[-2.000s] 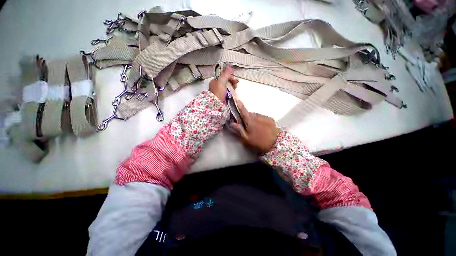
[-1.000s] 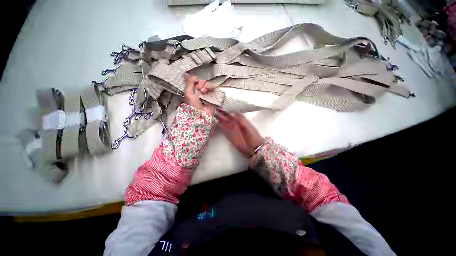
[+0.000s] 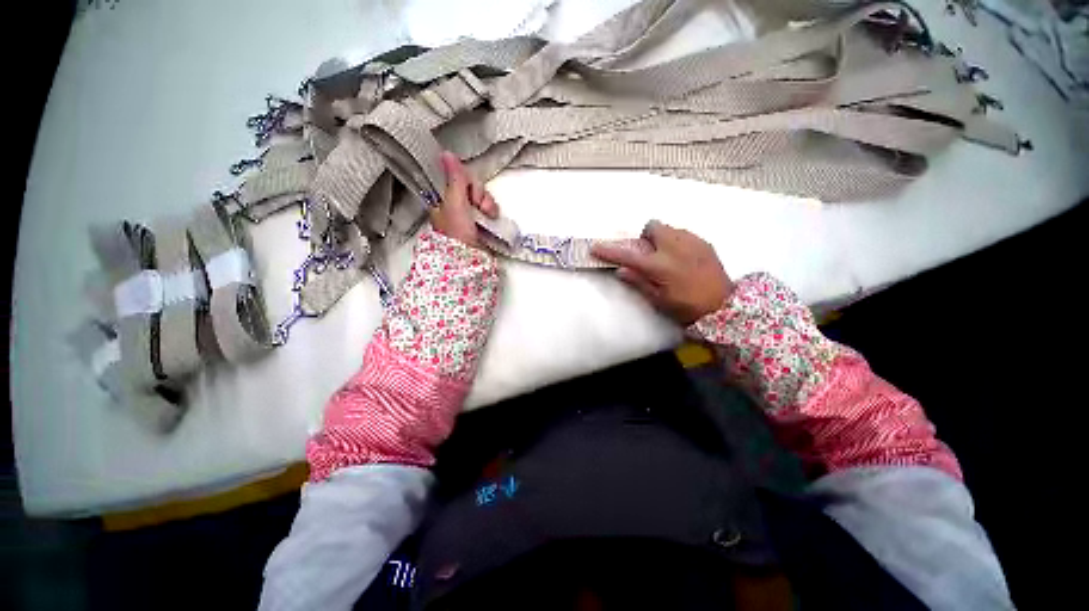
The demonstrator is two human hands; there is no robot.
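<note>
My left hand [image 3: 460, 209] grips a beige ribbed webbing strap [image 3: 412, 129], which loops up and away from it over the pile. A length of the strap runs from my left hand to my right hand [image 3: 671, 272], with a silver hook [image 3: 543, 247] lying along it. My right hand pinches this length between thumb and fingers. The strap pile [image 3: 740, 167] lies behind both hands, with clusters of silver hooks [image 3: 320, 257] at its left side and more at its right end.
Banded folded strap bundles [image 3: 179, 292] stand in a row at the left, with white bands round their middles. The white-covered table [image 3: 561, 334] has its near edge just in front of my dark apron. Whitish material [image 3: 1039, 42] lies at the far right corner.
My right hand has moved right, away from my left hand, and the strap length with the hook now shows stretched between them. The view has shifted, so the pile sits higher.
</note>
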